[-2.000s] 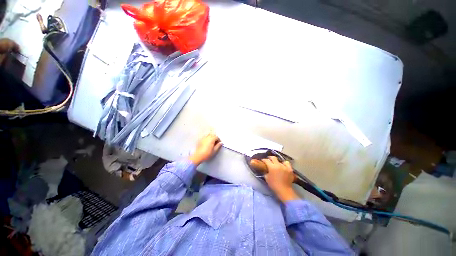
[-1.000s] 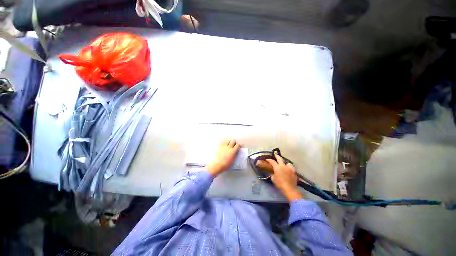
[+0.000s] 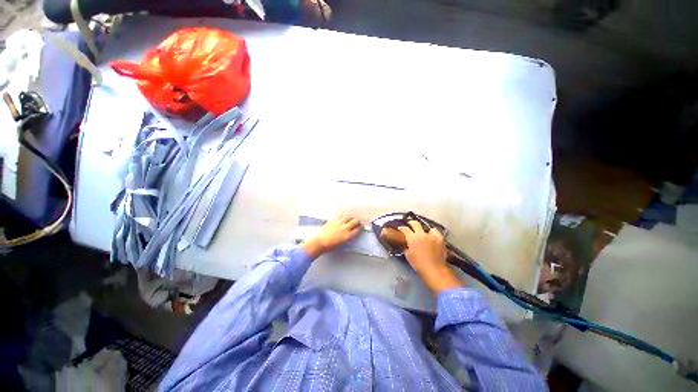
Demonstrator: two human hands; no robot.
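Observation:
My right hand (image 3: 425, 246) grips the handle of the steam iron (image 3: 396, 227), whose pointed tip faces left near the table's near edge. The iron rests on or just over the right part of a pale fabric piece (image 3: 367, 246). My left hand (image 3: 337, 232) lies on this piece, just left of the iron's tip, fingers pointing right. I cannot tell whether its fingers pinch the fabric. A blue-grey end of fabric (image 3: 311, 220) shows left of my left hand.
A tied red-orange plastic bag (image 3: 200, 73) and a bundle of blue-grey strips (image 3: 141, 200) lie at the table's left. A thin dark-edged strip (image 3: 370, 184) lies mid-table. The iron's hose (image 3: 528, 300) trails right over the near edge. Another iron (image 3: 30, 106) stands at far left.
The view has shifted about. My left hand now lies on the piece near the iron's tip, further right than two seconds ago. The iron now overlaps the piece's right part. My right hand keeps its grip.

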